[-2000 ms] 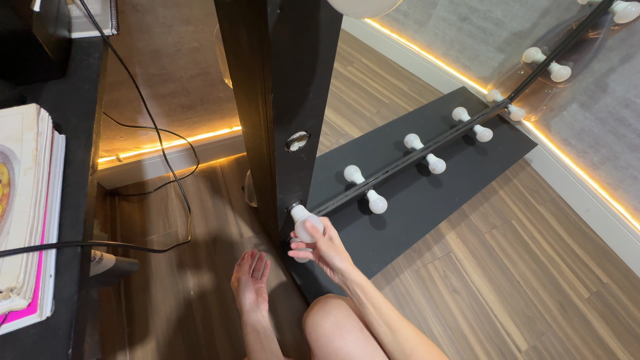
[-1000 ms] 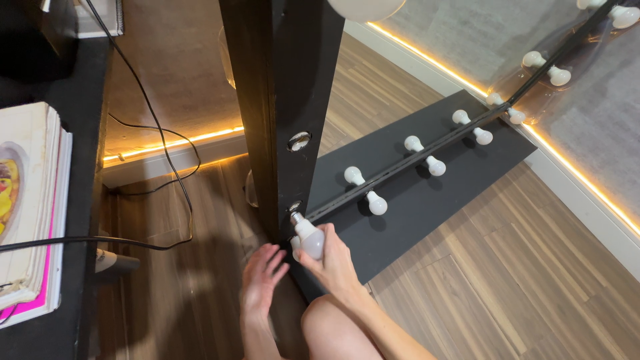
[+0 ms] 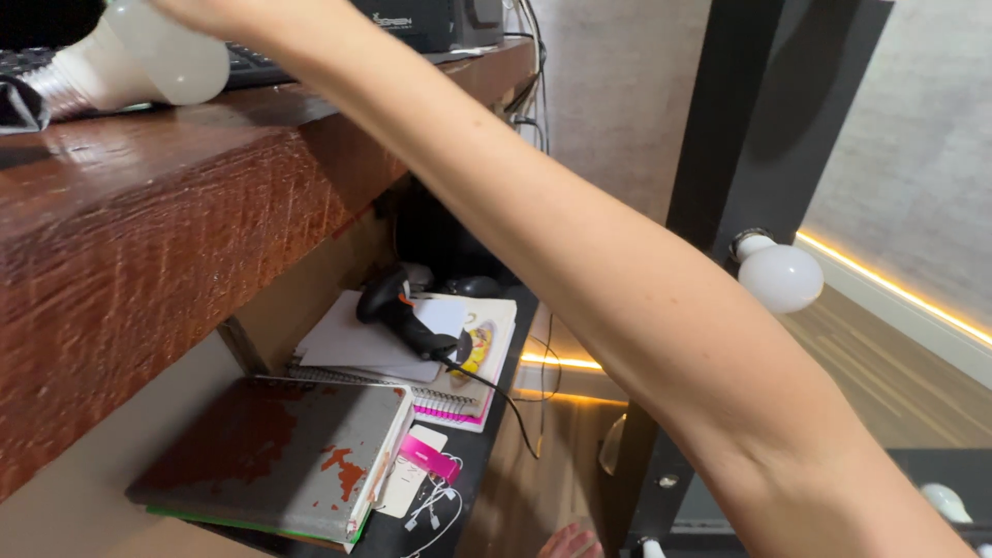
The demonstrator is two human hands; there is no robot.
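Observation:
My right arm reaches across the view to the upper left. Only part of my right hand (image 3: pixel 213 12) shows at the top edge, beside a white light bulb (image 3: pixel 167 58) with a metal screw base over the wooden tabletop; its fingers are cut off, so its hold cannot be told. The fingers of my left hand (image 3: pixel 571 541) show at the bottom edge, near the black post (image 3: pixel 717 170). A white bulb (image 3: pixel 780 277) sits in the post's upper socket. Below are a round metal socket (image 3: pixel 666 481) without a bulb and part of another bulb (image 3: pixel 652 549).
The thick wooden tabletop (image 3: pixel 194 178) overhangs a dark shelf (image 3: pixel 434 535). On the shelf lie a worn notebook (image 3: pixel 271 449), spiral-bound books (image 3: pixel 457 407), a black handheld barcode scanner (image 3: pixel 403 322) and white earphones (image 3: pixel 434 504). Black cable hangs past the shelf edge.
The view has swung left and up to the wooden tabletop. My right hand has left the bulb at the post's low socket and is now at the upper left.

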